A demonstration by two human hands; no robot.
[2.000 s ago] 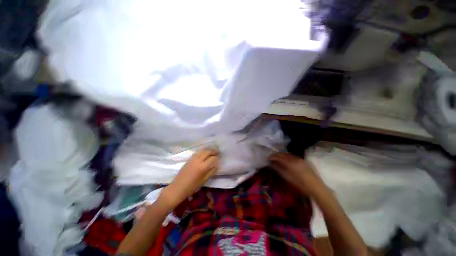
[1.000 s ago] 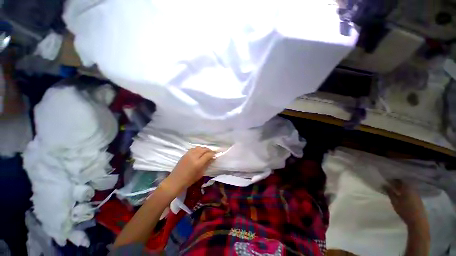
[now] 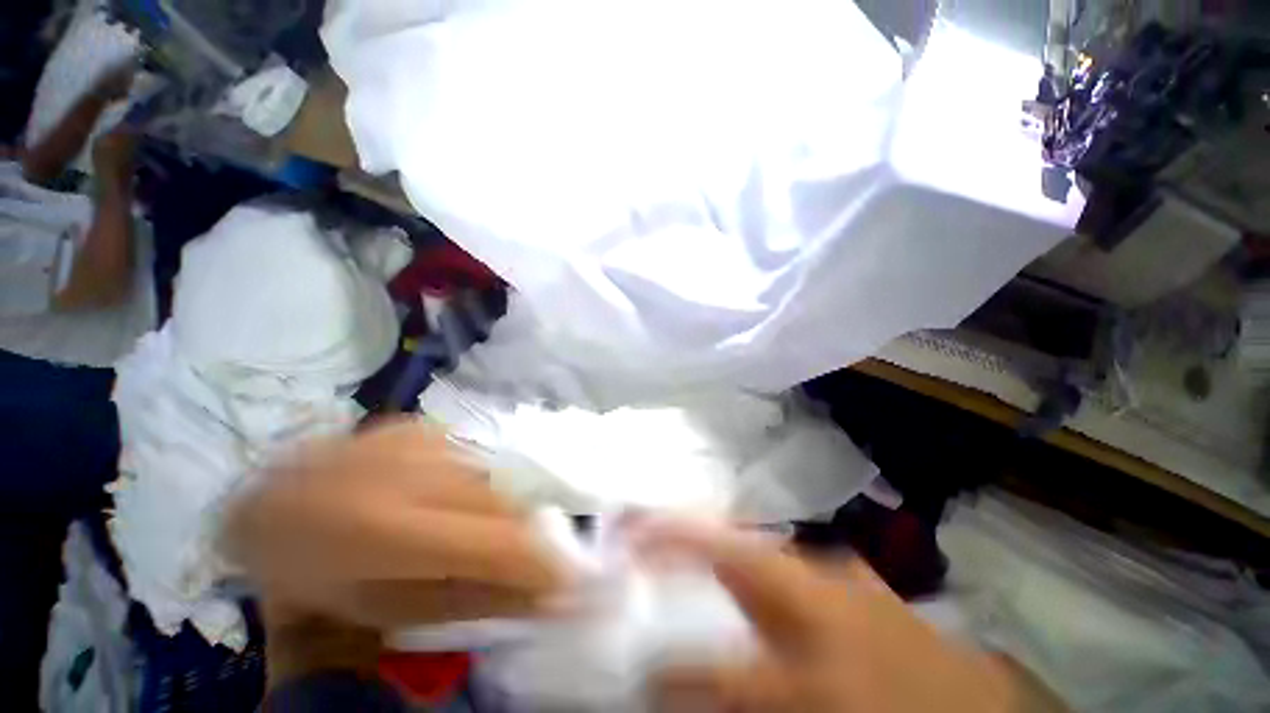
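My left hand (image 3: 397, 536) and my right hand (image 3: 822, 627) are close together low in the view, blurred by motion. Both are shut on a blurred piece of white fabric (image 3: 613, 648) between them. Behind them lies a stack of white cut panels (image 3: 655, 453). A large bright white panel (image 3: 613, 153) drapes down from the machine bed. Its right corner reaches the needle area (image 3: 1065, 119). The exact grip of the fingers is too blurred to tell.
A large crumpled white fabric bundle (image 3: 265, 334) stands at the left. More white fabric (image 3: 1100, 599) lies at the lower right, below the table's front edge (image 3: 1003, 412). Another person's arms (image 3: 98, 223) are at the upper left. A dark basket (image 3: 209, 683) shows at the lower left.
My right hand has come from the right-hand fabric to my left hand. My left hand has left the stack's front edge and moved nearer the camera. The view has shifted left.
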